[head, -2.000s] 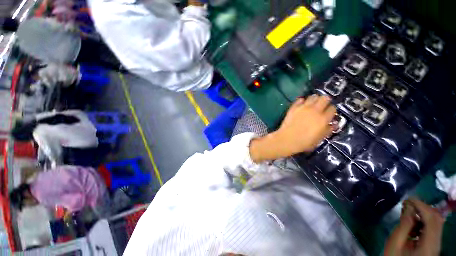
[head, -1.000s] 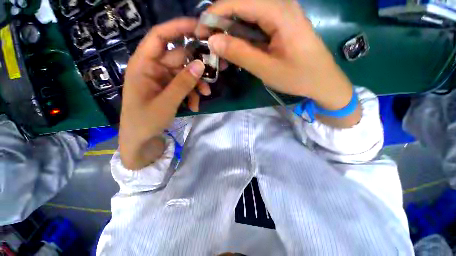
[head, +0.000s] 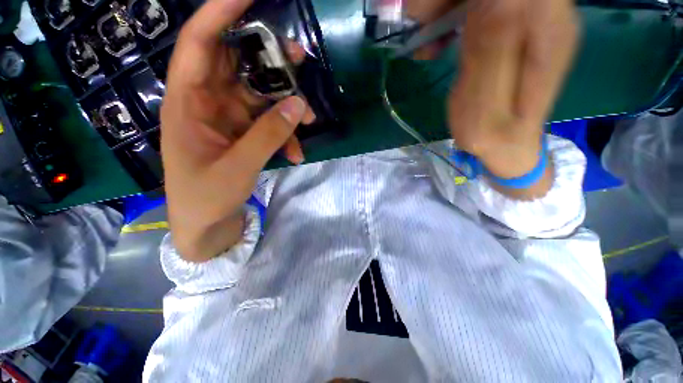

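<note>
A silver-rimmed watch case with dark parts and a pale piece inside is held in my left hand, between thumb and fingers, open face up. My right hand is blurred at the upper right, apart from the case. A grey metal strip that looks like tweezers sticks out to the left from its fingers. The glue syringe, with pinkish content, is cut off at the top edge beside the fingertips. A thin pale tube runs down from there to the bench edge.
A glossy black blister tray with cases in its pockets lies at the upper left, partly behind my left hand. A black controller with a red light stands at far left. People's pale sleeves show at both sides.
My right hand has moved away from the case to the right and turned. My left hand still holds the case, slightly farther left. Earlier, my left hand was over the tray.
</note>
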